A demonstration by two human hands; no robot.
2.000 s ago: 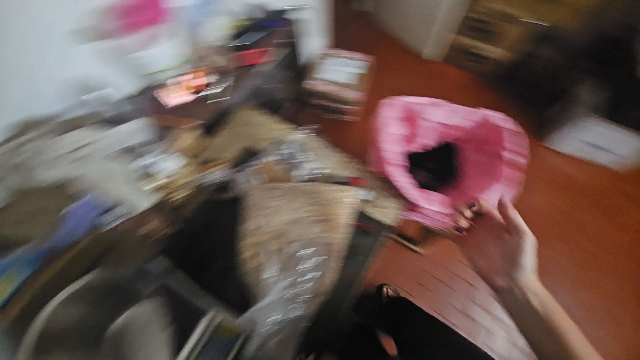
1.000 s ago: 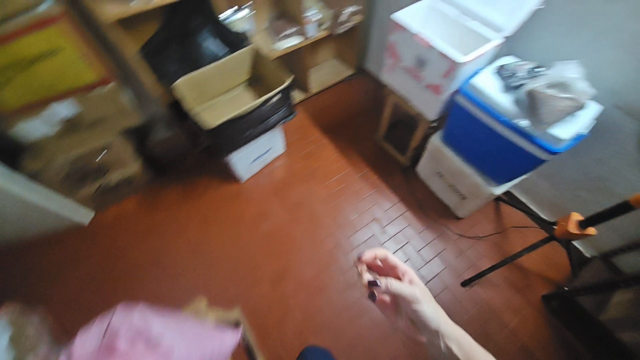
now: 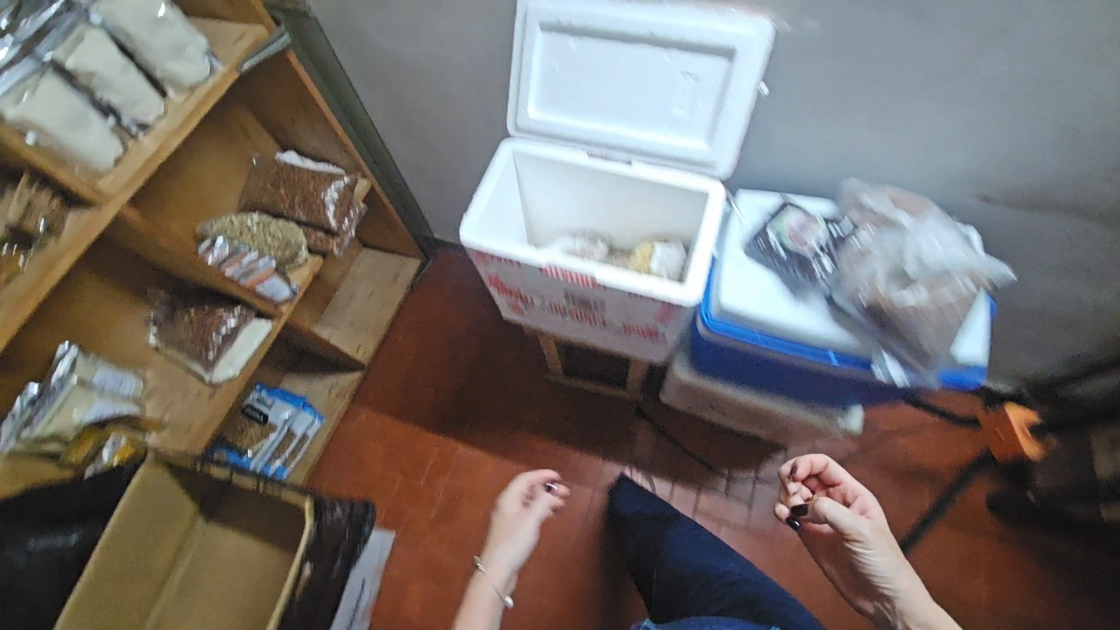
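My left hand [image 3: 522, 518], with a thin bracelet at the wrist, hangs over the tiled floor, fingers loosely curled; no object shows in it. To its right, past my knee, my right hand [image 3: 831, 516] has curled fingers with dark nails, and I cannot tell whether anything small is between them. Ahead stands a white foam cooler box [image 3: 595, 306] with its lid [image 3: 639, 79] raised and several wrapped items inside. Beside it, a blue cooler [image 3: 787, 359] with a white lid carries a clear plastic bag [image 3: 919, 262] and a dark package [image 3: 801, 241].
Wooden shelves [image 3: 341, 306] on the left hold several bags of dry goods [image 3: 302, 192]. An open cardboard box [image 3: 227, 560] sits at lower left. A small wooden stand [image 3: 591, 366] is under the foam cooler. Black tubes with an orange joint [image 3: 1013, 433] are at the right.
The view has swung to the shelves and coolers, which now appear nearer. My left hand has come into view. The pink bag seen earlier is out of view.
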